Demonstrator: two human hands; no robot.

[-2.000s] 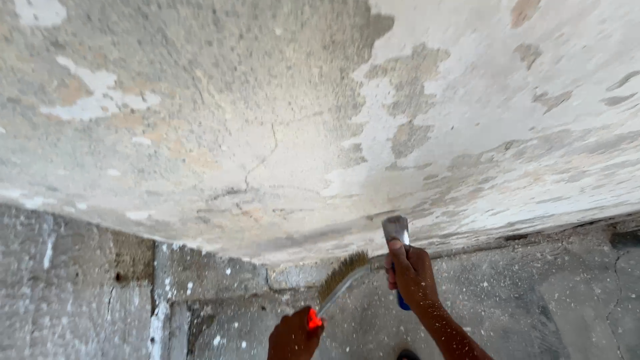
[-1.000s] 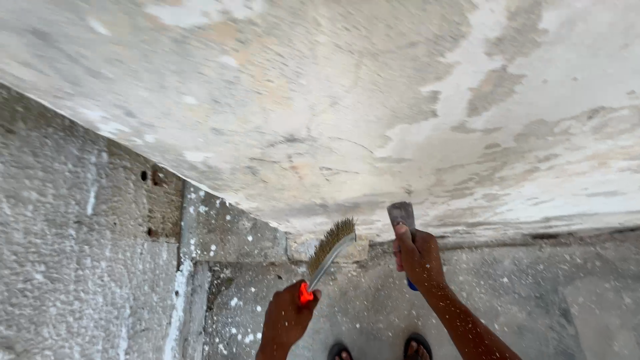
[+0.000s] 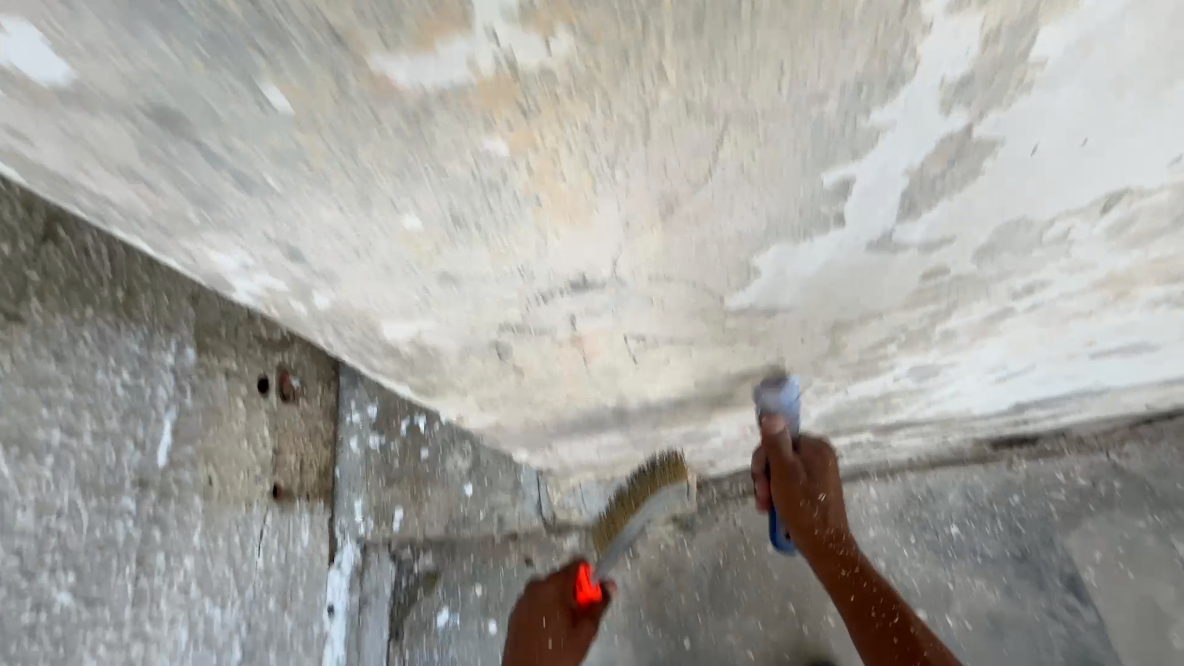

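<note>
My left hand, low in the view, is closed on the orange-red handle of a wire brush. The brush's curved row of brassy bristles points up and left, close to the foot of the wall. To its right, my right hand grips a scraper with a blue handle, its metal blade up against the lower part of the peeling painted wall. The blade is blurred, so I cannot tell whether it touches. Pale specks dot my right forearm.
A rough concrete floor spattered with white flecks runs along the wall's base. At left is a rough grey masonry surface with small holes near its edge. A narrow raised strip stands beside it.
Both hands keep hold of their tools. The view has shifted between frames. The feet in sandals seen a second ago are out of view, apart from a dark trace at the bottom edge.
</note>
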